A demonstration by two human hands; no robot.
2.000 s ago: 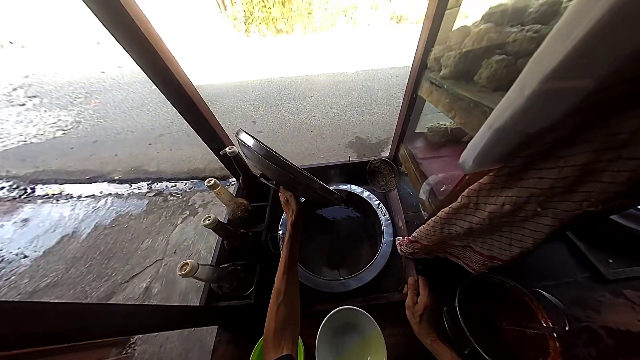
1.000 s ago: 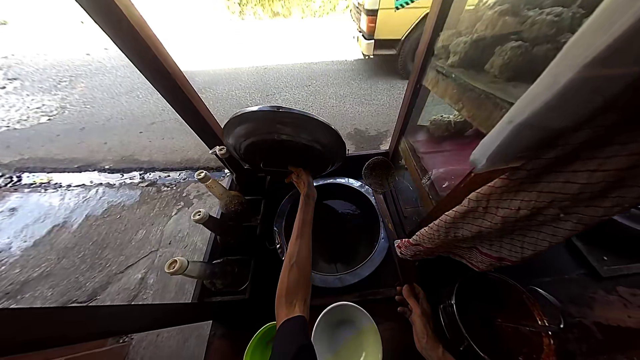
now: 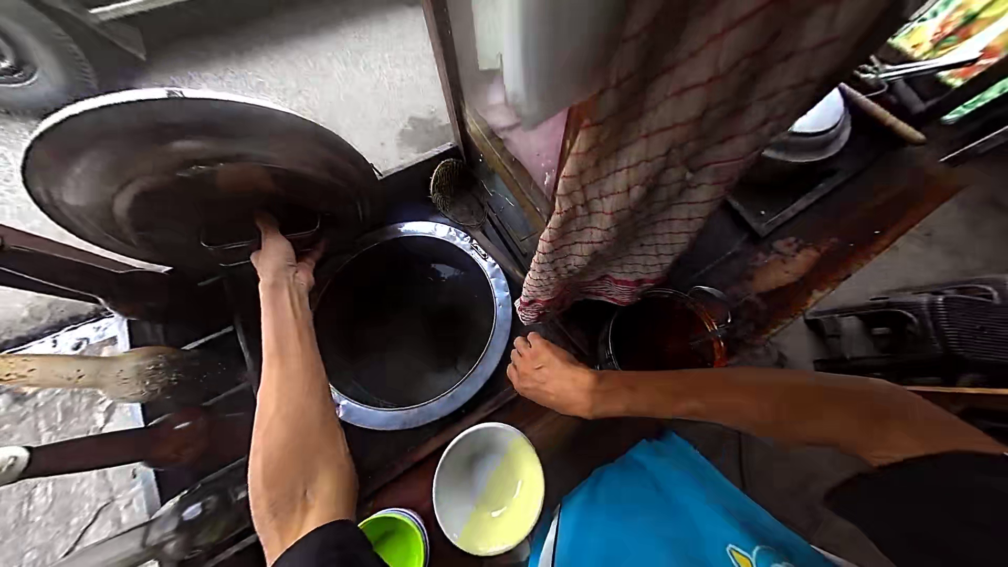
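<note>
My left hand grips the handle of a large round metal lid, which is tilted up beside a big pot with a broad metal rim. Dark liquid appears to lie inside the pot. My right hand has its fingers curled near the counter edge, between the large pot and a smaller pot of dark reddish contents; whether it holds anything cannot be told. A white and pale yellow bowl stands in front of the large pot, next to a green bowl.
Bottles stand at the left. A red-checked cloth hangs at the right above the counter. A round mesh strainer is behind the large pot. Farther right are a wooden-handled utensil and a light-coloured pot. A vehicle wheel shows outside.
My left hand has swung the lid away from the pot towards the left. A yellow vehicle came into view outside one second ago. The view has turned right and down.
</note>
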